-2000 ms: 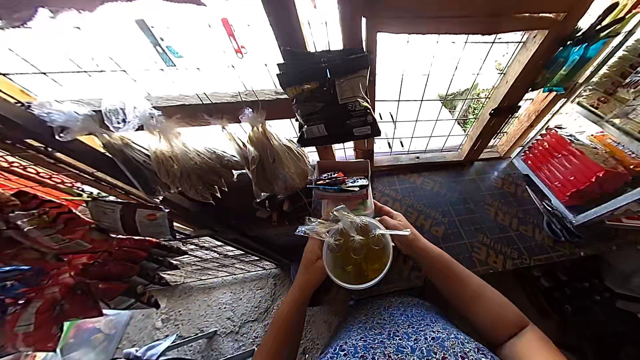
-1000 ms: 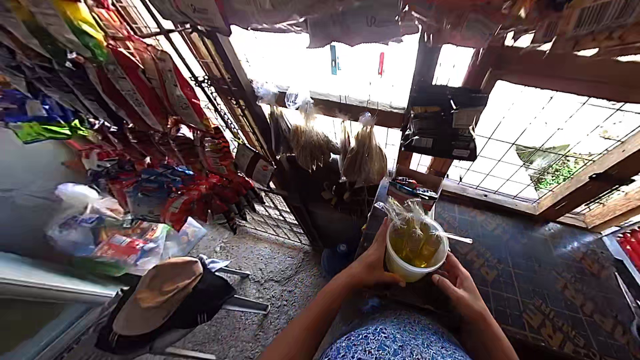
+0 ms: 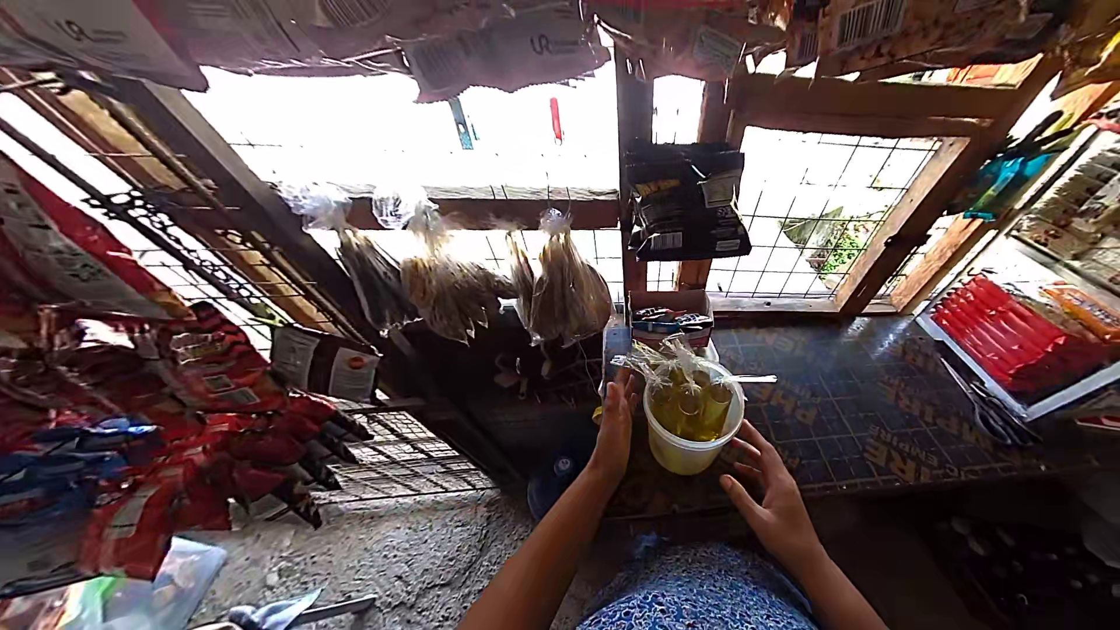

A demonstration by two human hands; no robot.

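A white plastic tub (image 3: 687,457) stands at the near edge of the dark printed counter, holding several tied clear bags of yellowish liquid (image 3: 691,409). A pale stick or handle (image 3: 754,379) juts out over its right rim. My left hand (image 3: 615,429) is upright just left of the tub, fingers extended, beside a clear bottle-like thing. On the tub's right, my right hand (image 3: 767,481) has its fingers spread, fingertips close to the wall; whether they touch it I cannot tell. Behind the tub sits an open carton (image 3: 672,328) of small packets.
Scissors (image 3: 987,411) lie on the counter (image 3: 840,411) beside a tray of red packets (image 3: 1006,337). Tied bags (image 3: 569,289) and black packets (image 3: 687,203) hang by the mesh window. Red snack packs (image 3: 201,394) hang at left; more packs hang overhead.
Both hands gripped the tub earlier; now the right hand's fingers have opened beside it and the left hand is flatter at its side. The view has swung left, then back right.
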